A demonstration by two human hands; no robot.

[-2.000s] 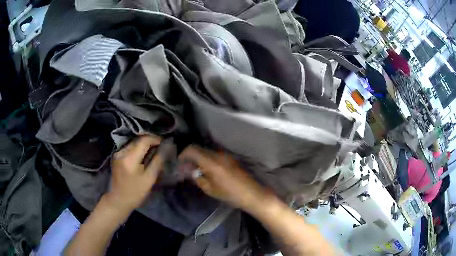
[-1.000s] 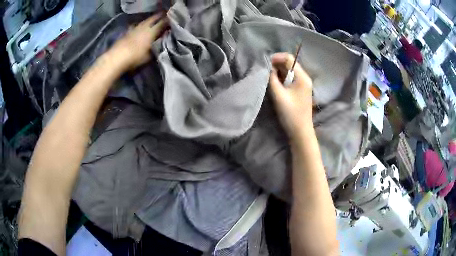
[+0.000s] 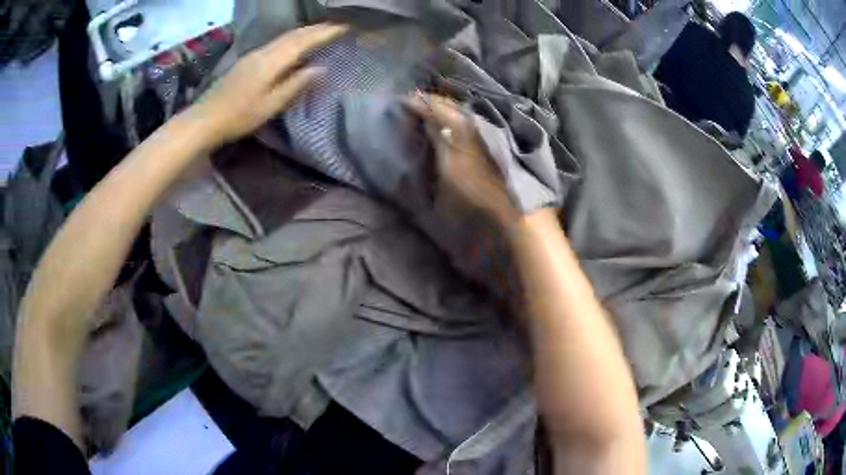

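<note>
A big heap of grey-brown garments (image 3: 649, 167) fills the middle of the view. A finely ribbed lining piece (image 3: 320, 125) shows between my hands. My left hand (image 3: 269, 88) lies over the upper left of the heap at the lining, its fingers stretched and apart. My right hand (image 3: 459, 153) is at the heap's middle with curled fingers on blurred grey cloth; a small white glint shows at its fingers. Whether it also holds a tool cannot be told. A pale-edged strip (image 3: 492, 431) hangs at the bottom of the heap.
A white machine or frame part (image 3: 167, 28) stands at the upper left. A white sewing machine (image 3: 719, 427) is at the lower right, partly covered by cloth. A pale sheet (image 3: 176, 436) lies at the lower left. A person in dark clothes (image 3: 710, 79) is at the upper right.
My right hand has moved left into the cloth; the thin pointed item seen in it is no longer clear. My left hand has shifted slightly. The ribbed lining now shows between them.
</note>
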